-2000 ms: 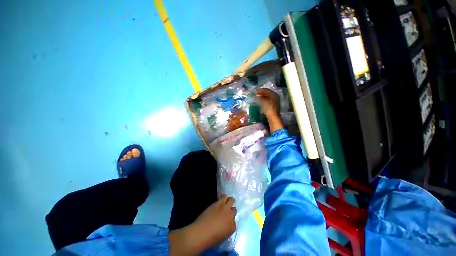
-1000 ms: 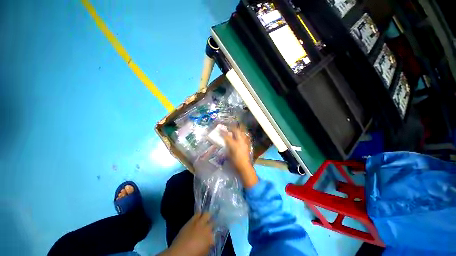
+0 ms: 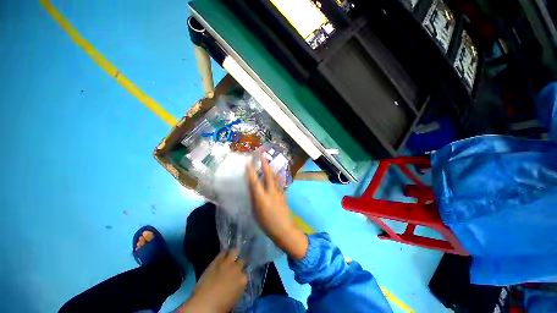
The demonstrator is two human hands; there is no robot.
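Observation:
A crinkled clear plastic bag point(image 3: 231, 205) hangs from my left hand over the near edge of an open cardboard carton point(image 3: 174, 142) on the floor. My left hand point(image 3: 227, 275) is shut on the lower end of the bag. My right hand point(image 3: 267, 198) is beside the bag's upper end, fingers apart and slightly blurred. A whitish patch lies at the bag's top; what it is I cannot tell. The carton holds clear bags with a blue looped piece point(image 3: 223, 133), an orange-brown piece point(image 3: 245, 142) and green bits.
A green-topped bench point(image 3: 275, 92) overhangs the carton's right side and carries black trays point(image 3: 366, 85) with devices. A red stool point(image 3: 403, 208) stands at right beside a person in a blue smock point(image 3: 482, 202). My sandaled foot point(image 3: 148, 244) is at lower left on the blue floor.
The view has swung so the carton and bench sit further left. My right hand has drawn back from inside the carton to beside the bag. My left hand still holds the bag.

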